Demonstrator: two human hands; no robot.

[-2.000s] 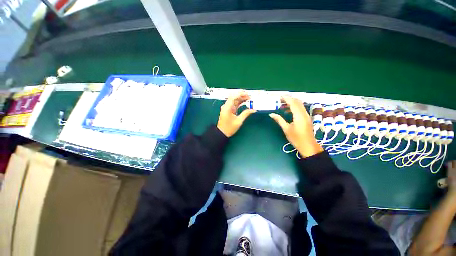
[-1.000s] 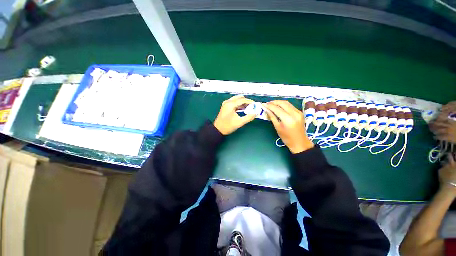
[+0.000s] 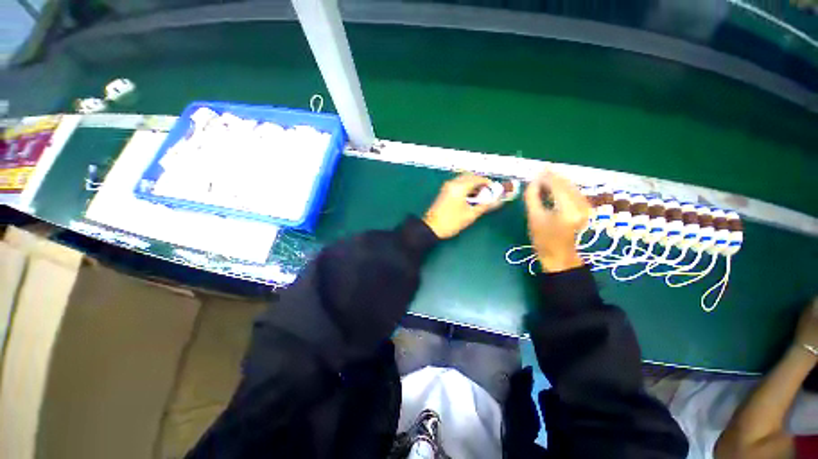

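My left hand (image 3: 457,208) is closed on a small white piece (image 3: 487,193). A brown-and-white end, seemingly of a corded unit (image 3: 510,189), shows just right of it; whether the two are joined is unclear. My right hand (image 3: 556,215) is a short way right, blurred, with fingers curled at the left end of the row of corded units (image 3: 668,215). I cannot tell whether it holds anything. The units lie side by side, brown middles in line, cord loops (image 3: 682,269) towards me. The blue tray (image 3: 316,202), heaped with white pieces, is at left.
A pale sheet (image 3: 238,242) lies under the tray. A pale rail (image 3: 430,160) and post (image 3: 334,72) edge the green belt (image 3: 538,108). Two small white units (image 3: 118,88) lie at upper left. A carton (image 3: 108,359) stands below left. Another person's arm (image 3: 767,403) is at right.
The white unit seen between my fingertips at first is gone from there. My hands have moved apart, the right towards the row. The row is shorter at its right end; the neighbour's hands have drawn back.
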